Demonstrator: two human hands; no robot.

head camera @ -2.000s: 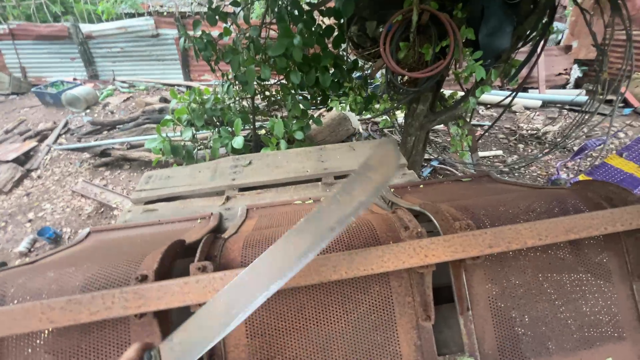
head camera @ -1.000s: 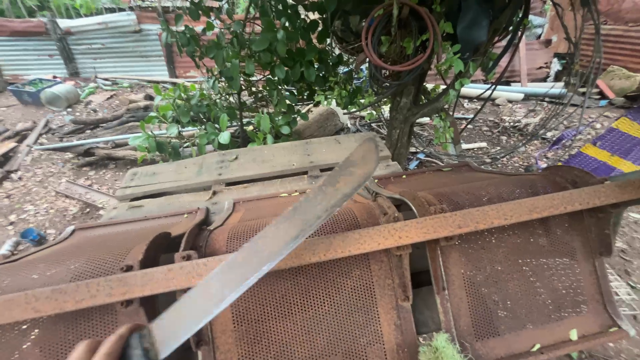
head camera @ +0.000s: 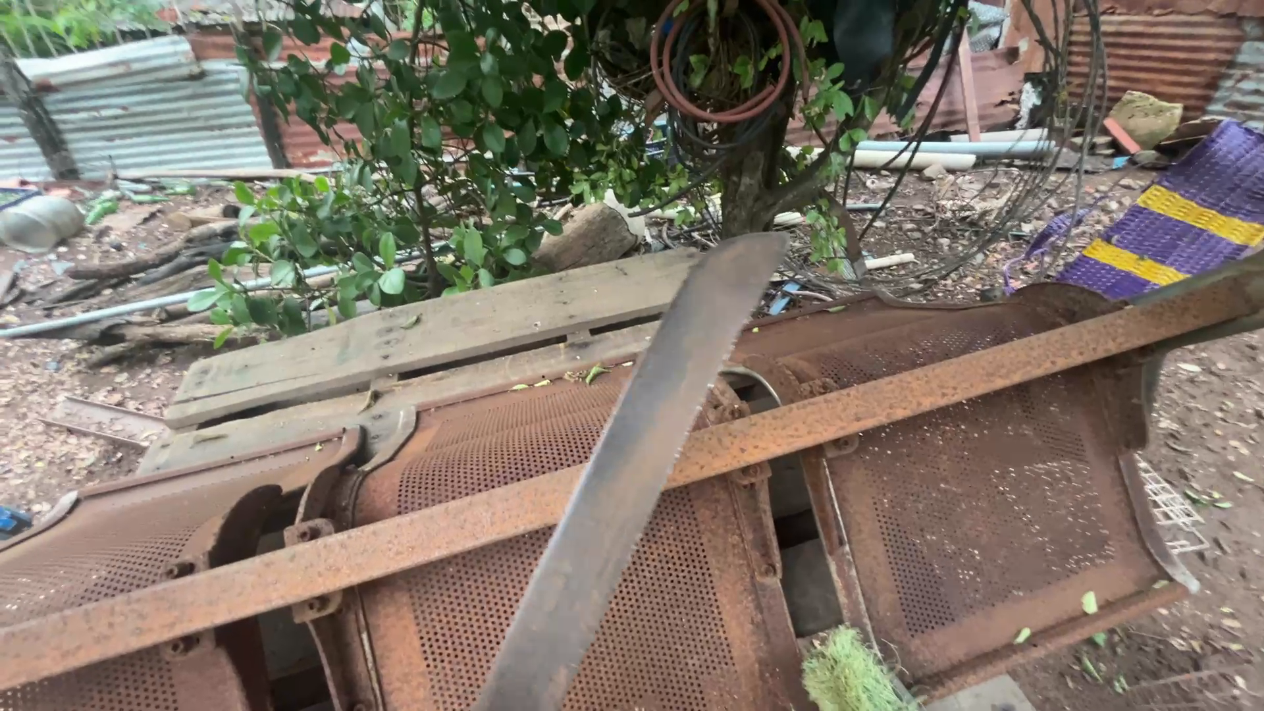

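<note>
A machete blade (head camera: 642,464) rises from the bottom edge of the head view, its broad tip toward the tree. Its handle lies below the frame, and neither of my hands shows. Behind the blade stands a bench-like row of rusty perforated metal panels (head camera: 583,602), crossed by a long rusty flat metal bar (head camera: 425,543). A tuft of green fibrous material (head camera: 851,671) sits at the lower edge, by the gap between two panels.
Weathered wooden planks (head camera: 444,326) lie behind the panels. Beyond are a leafy tree trunk (head camera: 750,178), coiled reddish hose (head camera: 726,109) and dangling wires. Purple and yellow woven material (head camera: 1175,222) is at the right. Corrugated metal fencing (head camera: 158,114) lines the back.
The fingers at the machete's handle, visible one second ago at the lower left, are out of view now. The blade stands more upright and farther right in the frame.
</note>
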